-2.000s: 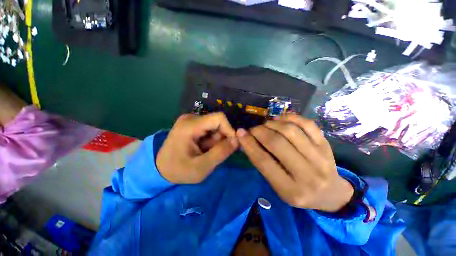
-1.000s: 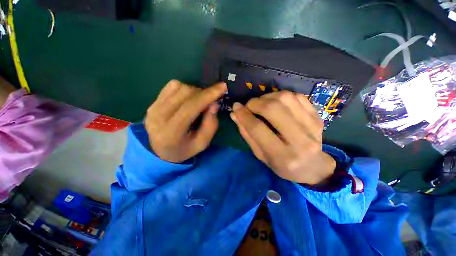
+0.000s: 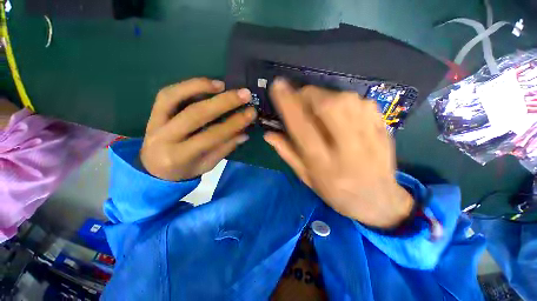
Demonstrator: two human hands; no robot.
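Note:
A long black phone housing lies on a black foam pad in front of me. A blue main board with silver parts and yellow strips shows at its right end. A small pale square sits near its left end. My left hand is at the housing's left end, fingertips on or just over its edge. My right hand is blurred and covers the housing's middle, its thumb and index finger apart. I cannot tell whether anything is between the fingers of either hand.
A crinkled clear plastic bag lies at the right, with crossed pale strips beyond it. Yellow tape and a person's pink sleeve are at the left. A thin cable lies at the lower right.
Both hands were together at the housing's near edge and have moved apart. My left hand's fingers have spread, and my right hand's index finger has lifted. The view has shifted, with more board visible.

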